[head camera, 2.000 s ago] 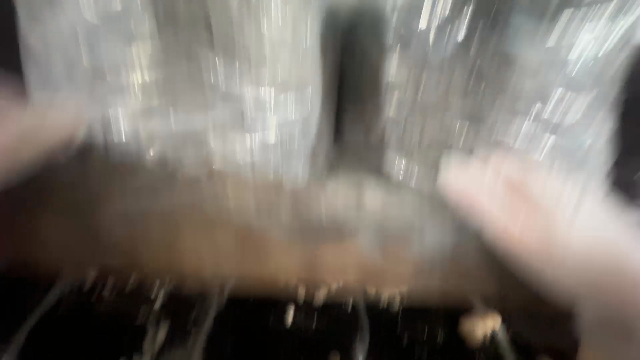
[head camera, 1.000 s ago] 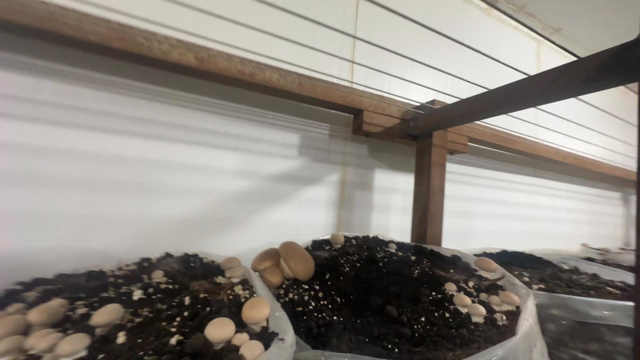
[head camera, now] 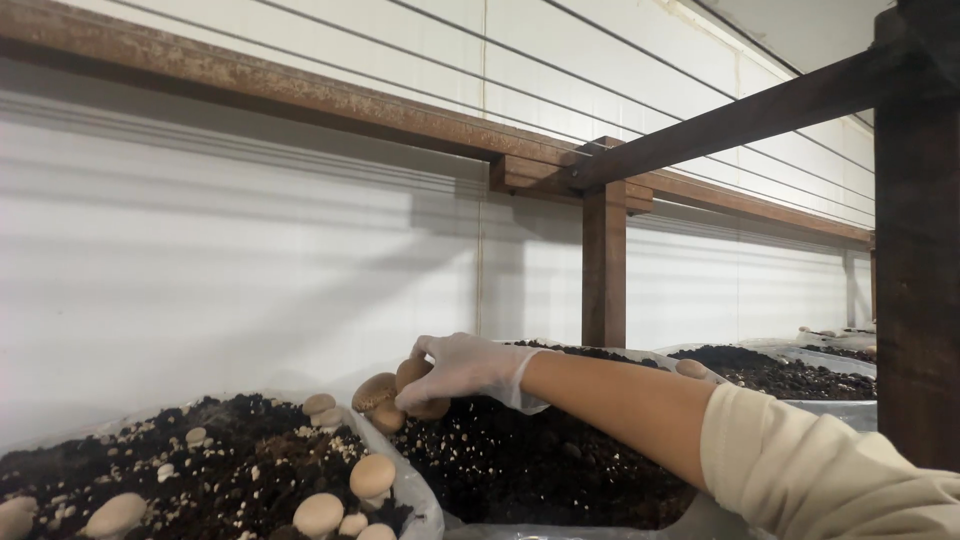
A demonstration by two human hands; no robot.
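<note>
My right hand (head camera: 465,367), in a translucent glove, reaches in from the right with its fingers around a large brown mushroom (head camera: 413,372) at the left edge of the middle bag of dark growing soil (head camera: 525,457). Touching that cluster on its left is another brown mushroom (head camera: 374,391) with a cracked cap. Paler round mushrooms, such as one with a tan cap (head camera: 373,475), grow in the left bag's soil (head camera: 247,450). My left hand is out of view.
A wooden post (head camera: 604,266) and crossbeam (head camera: 735,112) stand behind my forearm, with wires strung above. A dark upright post (head camera: 916,262) is at the right. More soil-filled bags (head camera: 772,373) continue back right, along a white wall (head camera: 225,262).
My right hand has come in from the right and closed on the large brown mushroom, which stood uncovered one second ago.
</note>
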